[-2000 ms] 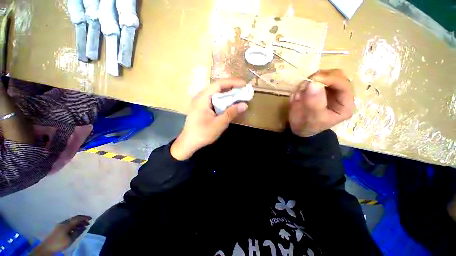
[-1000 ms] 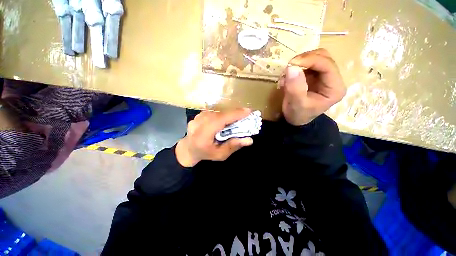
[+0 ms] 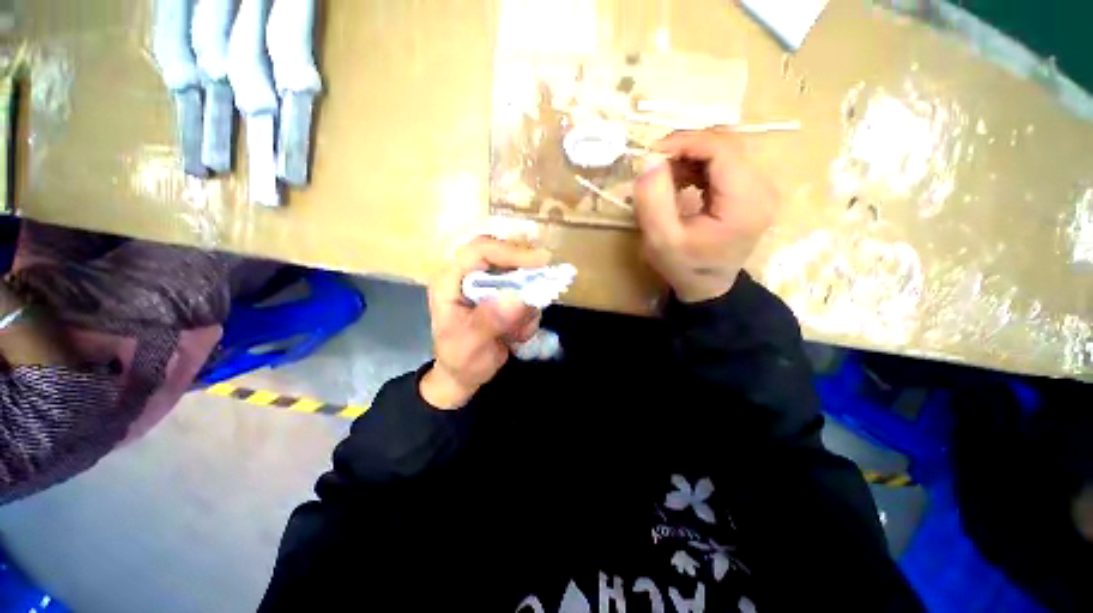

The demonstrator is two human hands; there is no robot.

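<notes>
My left hand (image 3: 479, 317) is closed around a white-grey leg-like part (image 3: 518, 285). Its ridged foot end points right, with a dark line along it, and a pale bit shows below my fingers. My right hand (image 3: 701, 210) is pinched over the stained brown board (image 3: 539, 204), with a thin pale stick (image 3: 645, 152) at its fingertips, its tip at the rim of the small white dish (image 3: 593, 146). Another thin stick (image 3: 605, 192) lies just below the dish. Longer pale rods (image 3: 767, 127) lie behind my right hand, partly hidden by it.
Several leg-shaped parts (image 3: 252, 102) lie side by side at the back left. A white pad (image 3: 785, 17) is at the back edge. A person's patterned sleeve (image 3: 120, 311) is at the left, near a blue stool (image 3: 294, 314). More blue shows below the tabletop (image 3: 396, 144) at right.
My right hand has moved from the board's front right to beside the dish, bringing the stick tip there. My left hand has shifted left with the part, first lowering towards me, then rising slightly.
</notes>
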